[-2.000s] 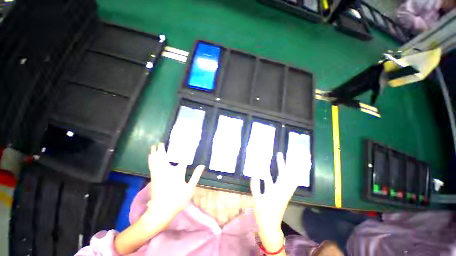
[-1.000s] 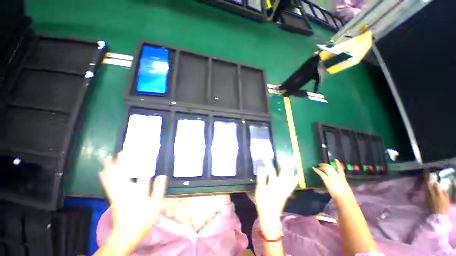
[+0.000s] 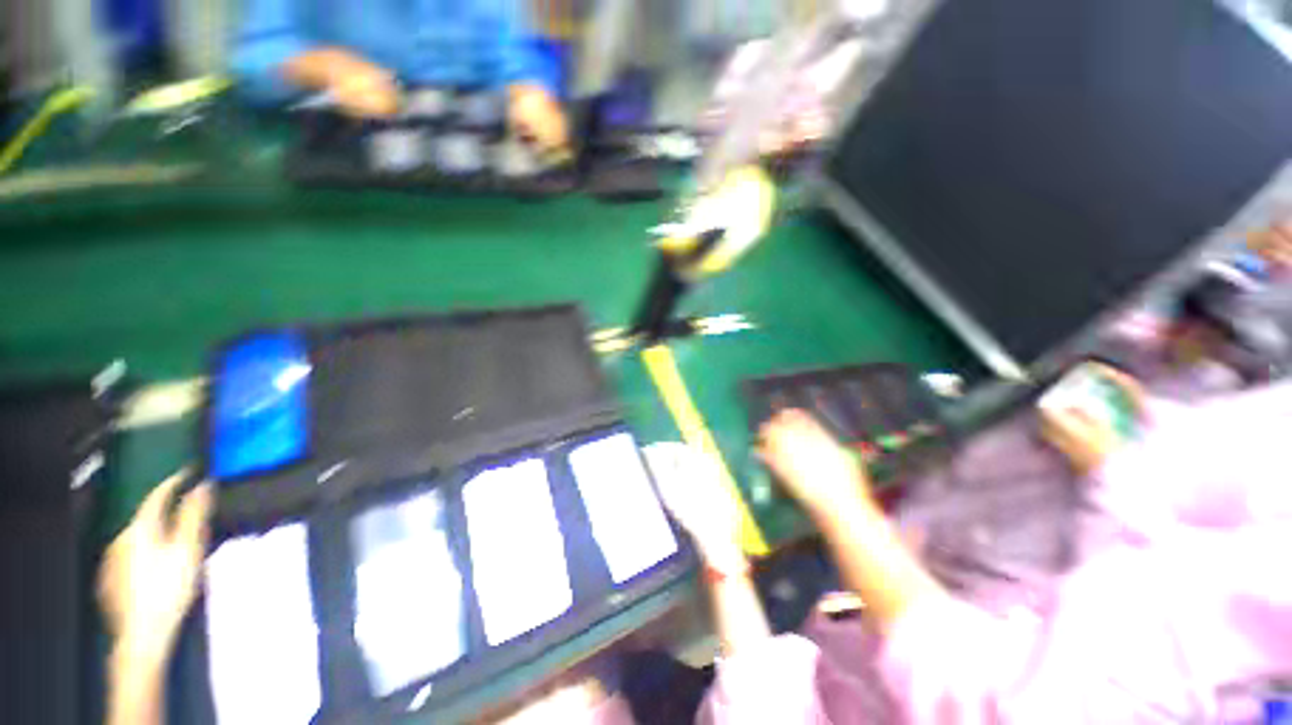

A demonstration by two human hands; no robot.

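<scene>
The near phone tray (image 3: pixel 333 564) holds several phones with white-lit screens, one of them (image 3: pixel 517 550) near its middle. The far tray (image 3: pixel 454 380) lies along its back edge, with one blue-lit phone (image 3: pixel 259 405) in its left slot and its other slots bare. My left hand (image 3: pixel 153 567) is at the trays' left side, fingers pointing up. My right hand (image 3: pixel 697 496) is at the near tray's right end, beside the rightmost white phone. Both hands are blurred; whether they grip the tray is unclear.
A dark tray (image 3: pixel 50 425) is at far left. A black stand with a yellow top (image 3: pixel 663 290) and yellow tape (image 3: pixel 704 451) are at right. Another person's hand (image 3: pixel 815 460) reaches over a tray (image 3: pixel 886 390). A blue-sleeved person works across the bench. A large black panel (image 3: pixel 1063 156) stands behind.
The view has swung right and up, bringing in the person opposite. My hands have moved from the near tray's front edge to its two sides. The neighbour's hand has moved over the right-hand tray.
</scene>
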